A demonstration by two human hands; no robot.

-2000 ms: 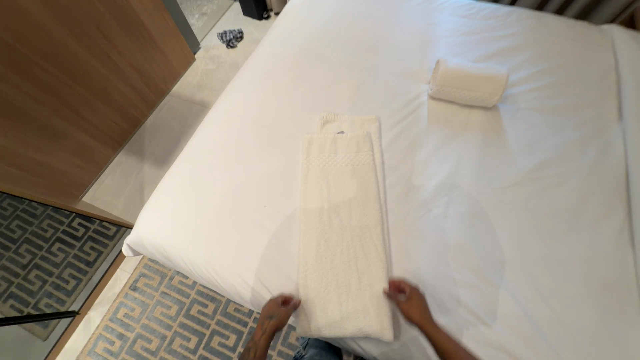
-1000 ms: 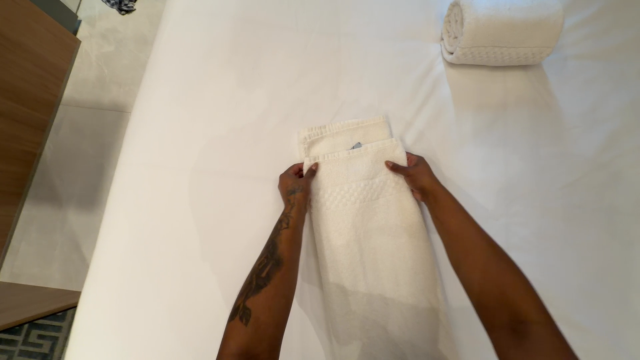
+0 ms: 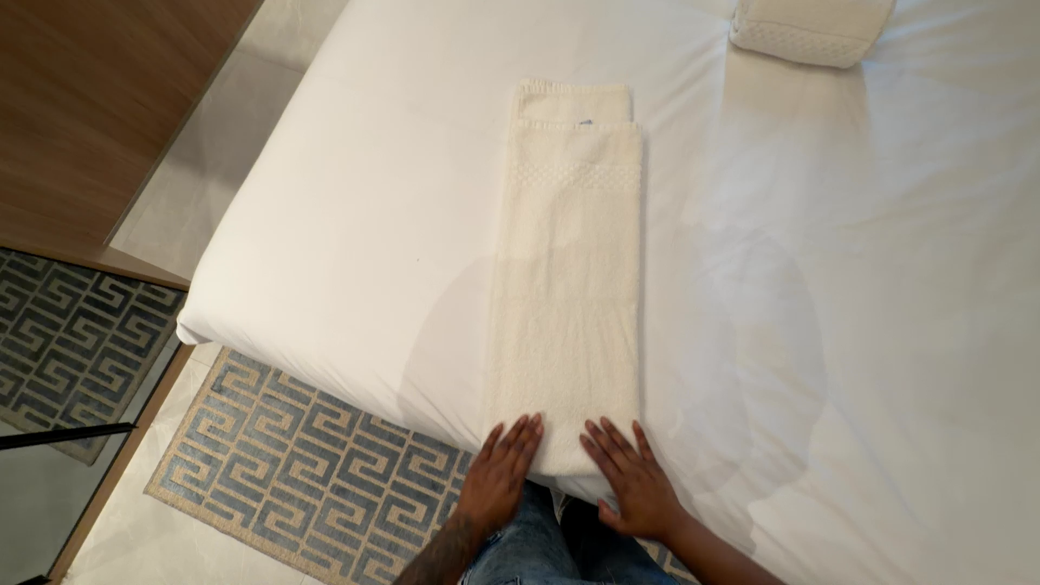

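Note:
A white terry towel (image 3: 573,268), folded into a long strip, lies flat on the white bed sheet (image 3: 366,203) and runs down to the near edge of the bed. Its far end shows two layers, the lower one reaching past the upper, with a small dark mark between them. My left hand (image 3: 500,475) rests palm down on the towel's near left corner. On the near right corner lies my right hand (image 3: 634,479), its fingers spread flat. Neither hand grasps anything.
A rolled white towel (image 3: 812,28) sits on the bed at the upper right. A patterned rug (image 3: 325,479) lies on the floor by the bed's near edge. Wood panelling (image 3: 106,106) and a mirror-like surface (image 3: 57,496) stand at the left.
Both hands have let go of the towel's far end, which they held a second ago, and have come back to its near end. The folded towel now lies flat.

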